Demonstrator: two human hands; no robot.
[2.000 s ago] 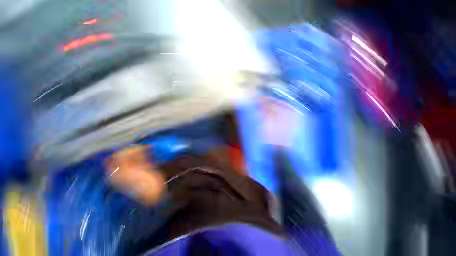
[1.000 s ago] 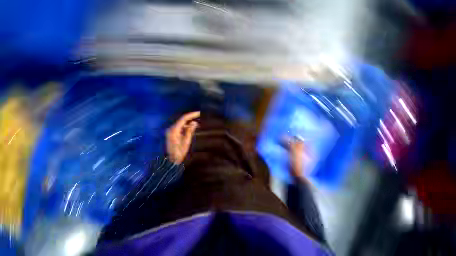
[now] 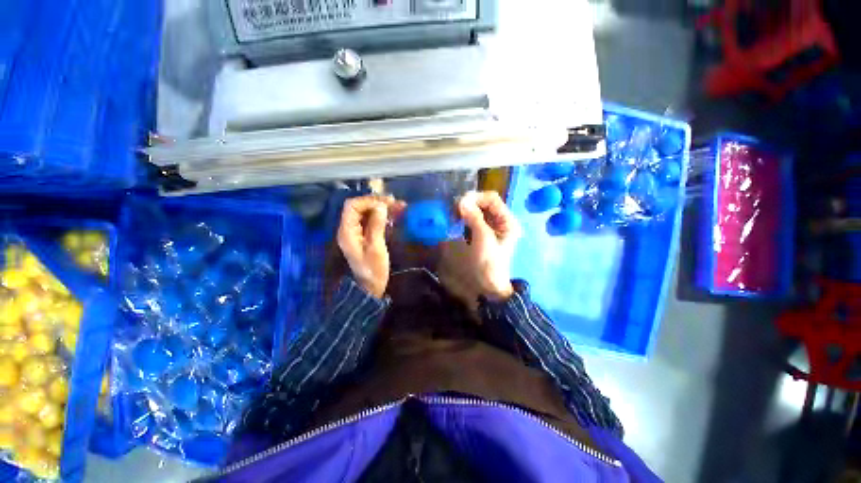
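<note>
My left hand and my right hand are held close together below the sealer's front edge. Between them is a blue ball in a clear plastic bag, whose sides are pinched in the fingertips of both hands. The bag's film is hard to make out. The heat sealer stands just in front, with a round knob on its arm and a long pale sealing bar along its front edge. The bag's top is near the bar; I cannot tell if they touch.
A light blue crate with bagged blue balls is at the right, beside a small crate of pink items. A darker crate full of bagged blue balls is at the left, beside yellow balls. Red stools stand far right.
The view was blurred before and is now sharper. My right hand has moved from the light blue crate to the middle, beside my left hand, and the bagged ball now shows between them.
</note>
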